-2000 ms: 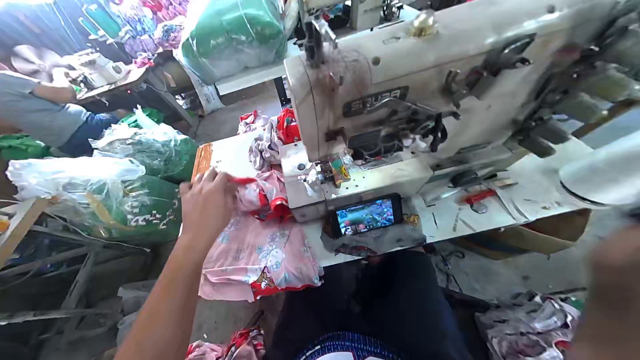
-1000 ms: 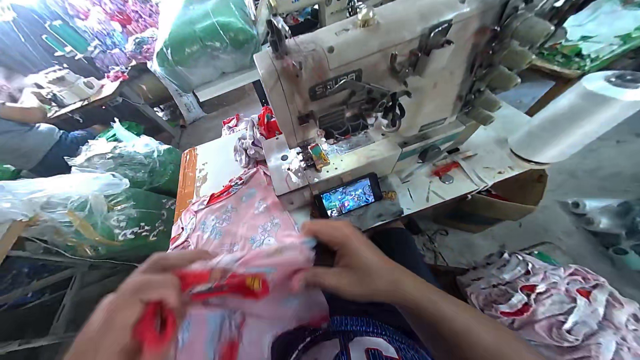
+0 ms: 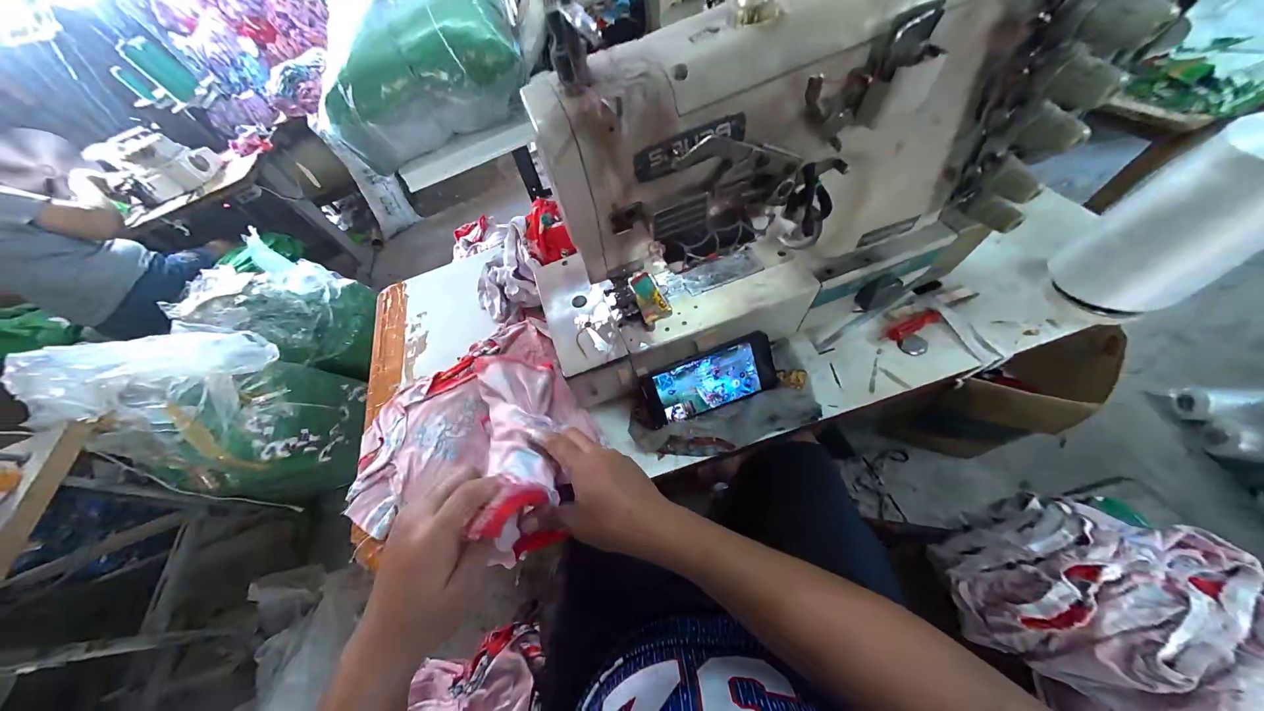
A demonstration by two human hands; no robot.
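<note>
A pink printed garment with red trim (image 3: 434,430) lies over the left end of the table, its upper part beside the needle area of an industrial sewing machine (image 3: 731,138). My left hand (image 3: 434,543) grips the garment's near edge by a red-trimmed opening. Across that opening, my right hand (image 3: 607,494) holds the same edge, its fingertips partly hidden in the cloth. A smartphone (image 3: 709,377) with a lit screen lies in front of the machine bed, right of the garment. More bunched pink and red cloth (image 3: 509,267) sits behind the needle area.
A white thread cone (image 3: 1165,217) and small tools, one with a red handle (image 3: 912,324), are on the table at right. A cardboard box (image 3: 1037,385) is below. Garments are piled on the lower right (image 3: 1116,602). Green sacks (image 3: 267,425) stand left; a person (image 3: 69,257) sits beyond.
Two seconds ago my left hand was on cloth by the machine and my right was blurred at the far right. Both hands now hold the garment's near edge, closer together than a second ago.
</note>
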